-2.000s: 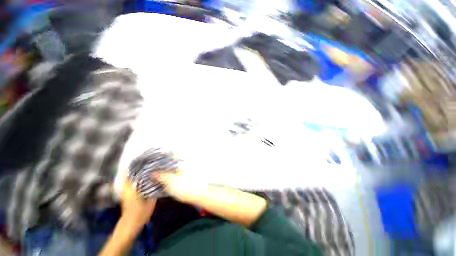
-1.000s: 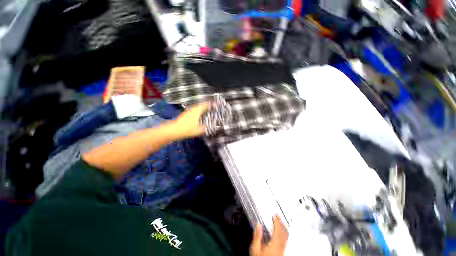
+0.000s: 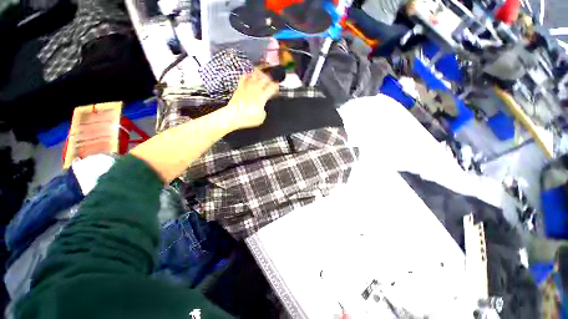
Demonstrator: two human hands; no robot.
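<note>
My left hand (image 3: 252,99) reaches out over the pile of plaid pieces (image 3: 280,180), its fingers pointing up and away. A small-check black-and-white gingham cloth (image 3: 225,71), like an oversleeve, lies right beside the fingers, behind the hand. Whether the fingers hold it is not clear. A plain black cloth panel (image 3: 299,118) lies across the top of the plaid pile. The pile rests against the far left edge of the white machine table (image 3: 355,230). My right hand is not in view.
Blue denim pieces (image 3: 187,240) lie heaped at left below my arm. An orange card (image 3: 94,134) is beyond them. Dark cloth (image 3: 436,205) lies right of the white table. Blue items and machines fill the back right. Black cloth is piled at the upper left.
The view has swung left to the plaid pile. My left hand moved farther out, and the gingham cloth it held is now beside its fingers. My right hand has left the view.
</note>
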